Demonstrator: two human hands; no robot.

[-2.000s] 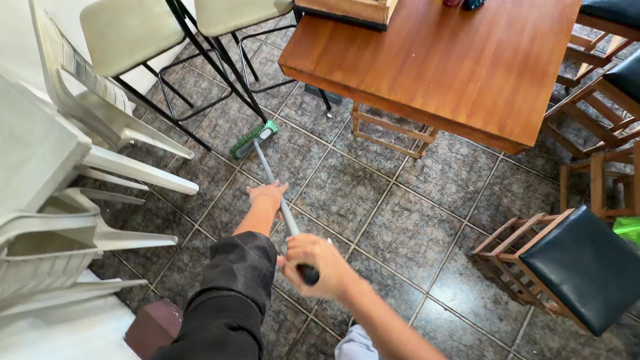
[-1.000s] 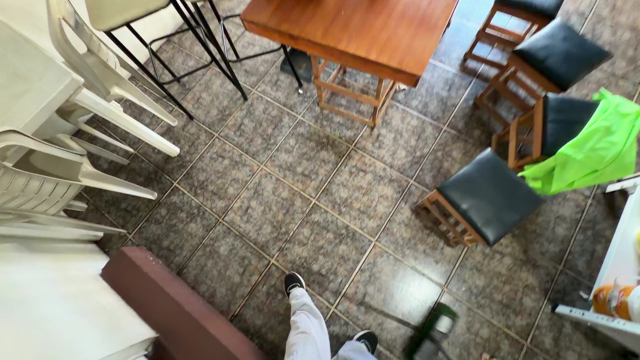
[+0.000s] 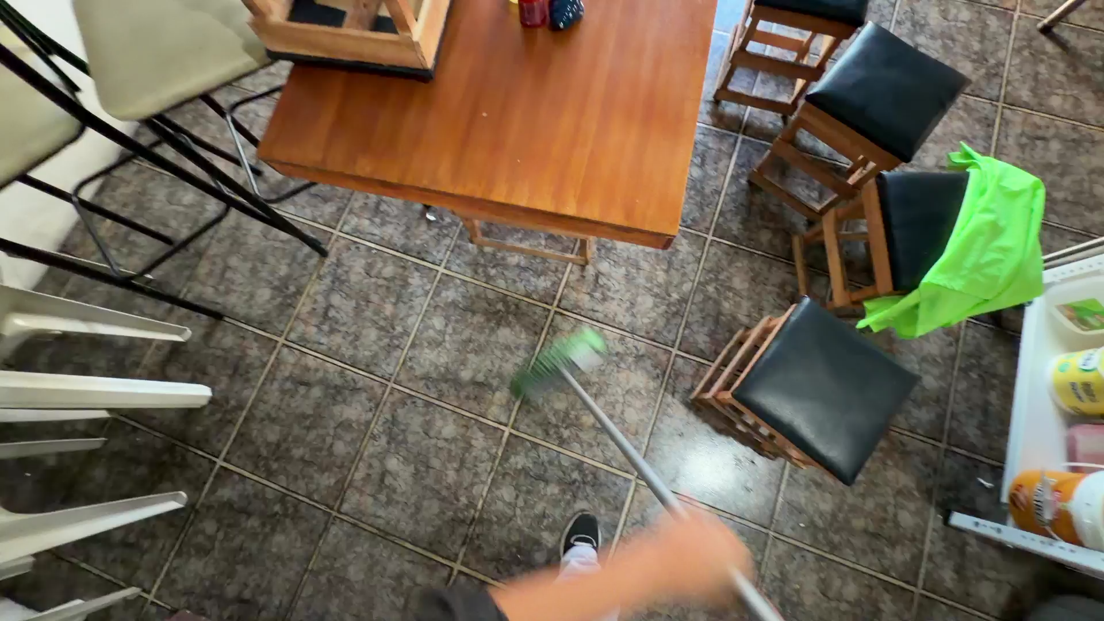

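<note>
A green-bristled broom head (image 3: 556, 362), blurred, is over the dark tiled floor (image 3: 388, 457) in front of the wooden table (image 3: 509, 121). Its grey metal pole (image 3: 617, 435) slopes down to the lower right. My left hand (image 3: 694, 556), blurred too and coming from a dark sleeve at the bottom edge, is closed around the pole. The pole's far end runs out of view at the bottom. My right hand is outside the picture. One of my feet, in a dark shoe (image 3: 581, 532), is on the floor just left of the hand.
Right of the broom is a wooden stool with a black seat (image 3: 824, 388); several more are behind it, one with a bright green cloth (image 3: 975, 250). A white shelf (image 3: 1026, 388) holds containers. White plastic chair legs (image 3: 103, 390) and tall black-framed chairs (image 3: 172, 52) line the left.
One second ago the broom head was at the lower right by my feet, with neither hand visible. Now it is in front of the table, and my left hand is in view on the pole.
</note>
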